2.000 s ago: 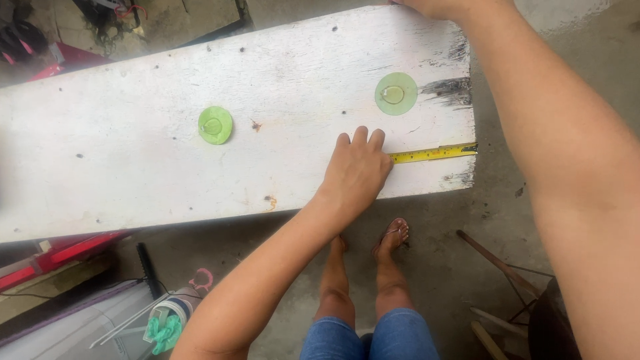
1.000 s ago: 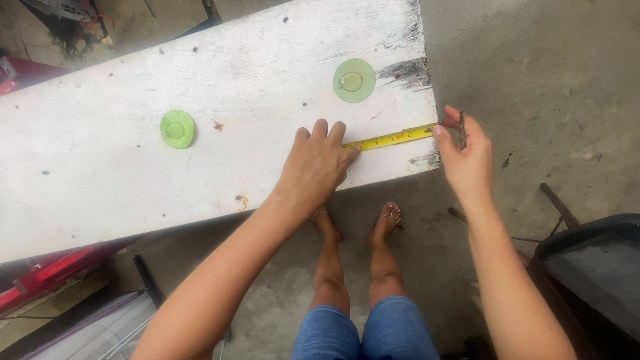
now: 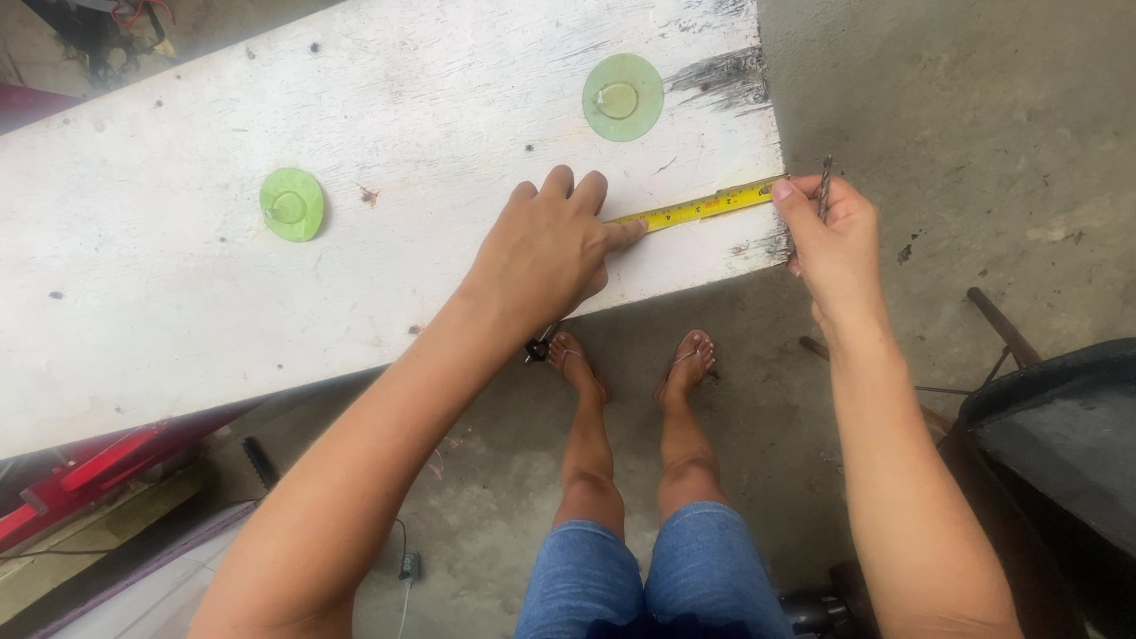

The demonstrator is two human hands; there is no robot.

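Note:
Across the white painted wooden board (image 3: pixel 426 169) lies the yellow blade of a tape measure (image 3: pixel 701 209), reaching the board's right end. My left hand (image 3: pixel 559 244) rests on the board, its index finger pressing on the blade; a tape case, if it is under the palm, is hidden. My right hand (image 3: pixel 834 231) pinches the blade's end between thumb and fingers at the board's edge. A dark twist drill bit (image 3: pixel 825 188) also sticks up between its fingers. Two green translucent discs, one near the right end (image 3: pixel 623 98) and one farther left (image 3: pixel 292 205), lie on the board.
A black chair or seat (image 3: pixel 1065 435) stands at the lower right, with brown legs (image 3: pixel 1003 327) beside it. Red metal parts (image 3: pixel 98 470) show below the board at the left. A small plug with a cable (image 3: pixel 409 566) lies on the concrete floor.
My right hand has come down from the board's top right corner to the tape's end, where it was one second ago too. My left hand remains on the tape. The view has shifted.

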